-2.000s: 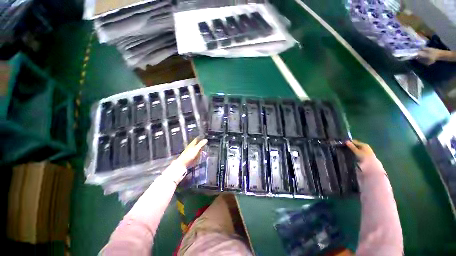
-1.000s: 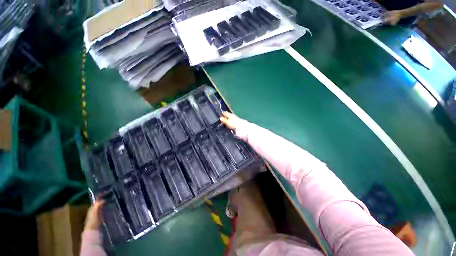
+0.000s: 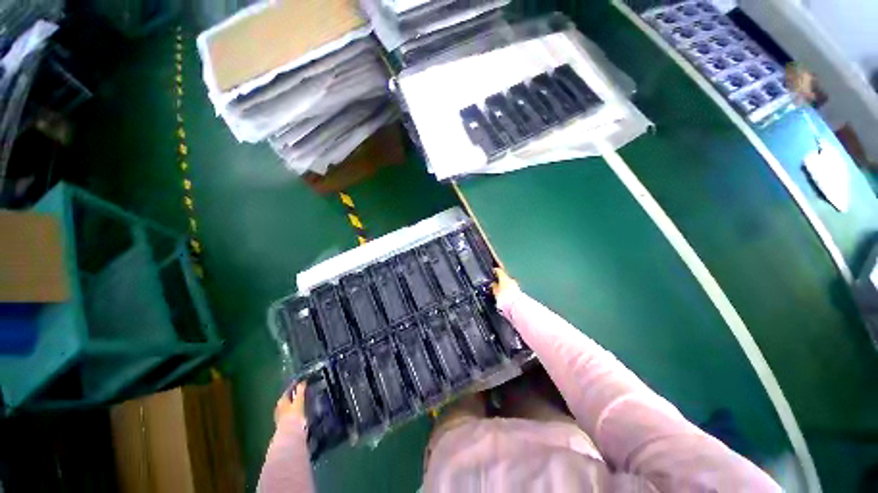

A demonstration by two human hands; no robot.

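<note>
A dark blister tray [image 3: 400, 332] with two rows of long pockets lies tilted at the left of the bench edge, over a stack with a white sheet edge [image 3: 385, 248] showing behind it. Whether the pockets hold black parts is hard to tell. My left hand [image 3: 292, 402] holds the tray's near left corner. My right hand [image 3: 503, 287] holds its right edge, beside the bench edge. Most of the fingers are hidden by or blurred against the tray.
Behind, a white sheet [image 3: 438, 106] carries several black housings [image 3: 529, 108]. Stacked trays [image 3: 313, 120] topped with cardboard stand at the back left. A green frame [image 3: 135, 289] and cartons [image 3: 168, 438] are at left. Purple-grey part trays [image 3: 717, 53] and a person's hand [image 3: 801, 85] are at far right.
The dark tray has moved left from the bench onto the white-edged stack, with both hands on it. In the last second the view has shifted, and tray and hands appear further right.
</note>
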